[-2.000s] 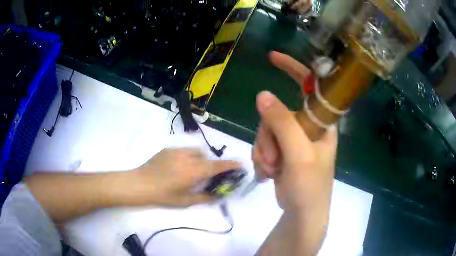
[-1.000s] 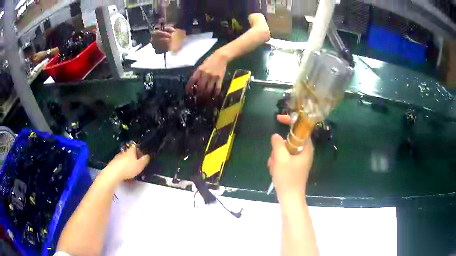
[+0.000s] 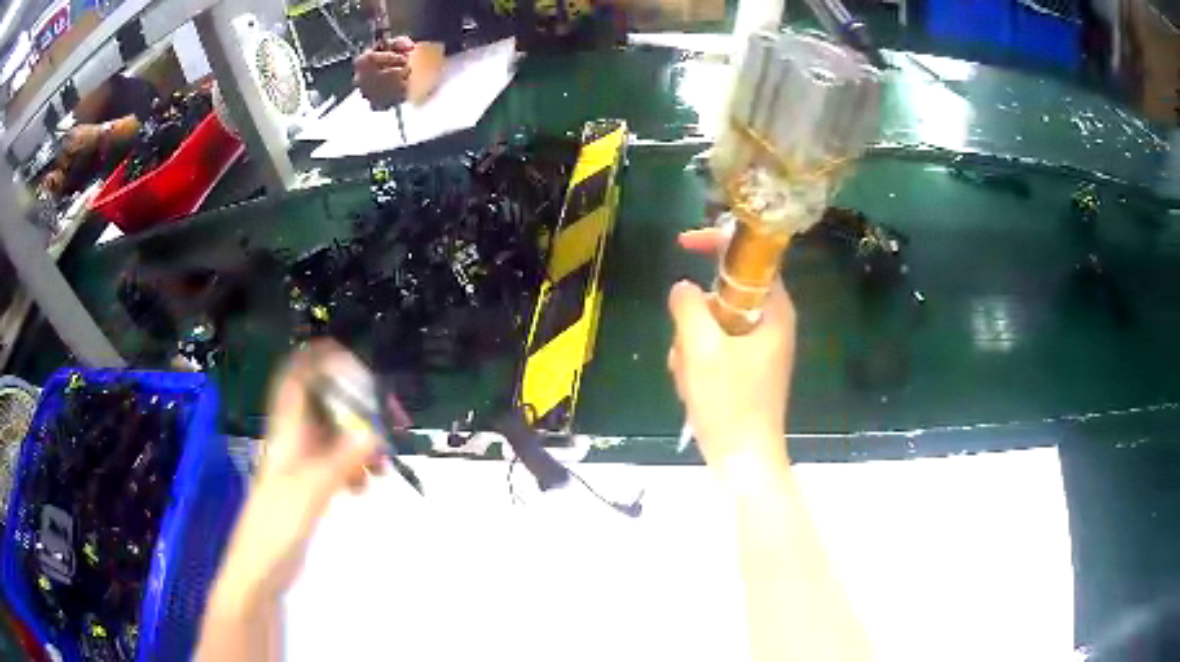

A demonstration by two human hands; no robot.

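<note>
My right hand [image 3: 734, 369] holds the glue dispensing gun [image 3: 754, 259] upright over the belt edge. Its amber barrel rises from my fist and cloudy plastic wraps its rear. The pale nozzle tip [image 3: 686, 437] points down below my hand. My left hand [image 3: 317, 407] is blurred at the near belt edge, right of the blue basket. It is closed on an adapter [image 3: 347, 398], which looks blurred and dark with a pale part. A short dark lead [image 3: 408, 476] sticks out below. The adapter's details cannot be made out.
A blue basket [image 3: 194, 517] full of black adapters stands at left. A striped divider bar [image 3: 569, 285] crosses the green belt [image 3: 906, 375], with piled adapters [image 3: 440, 246] left of it. A bundled cable [image 3: 537, 463] lies on the white sheet's [image 3: 518, 582] edge. Another person's hand [image 3: 384, 71] shows opposite.
My left hand has come back from the pile towards me with an adapter in it. The other person's reaching arm has left the belt. The view has shifted; my right hand still holds the gun.
</note>
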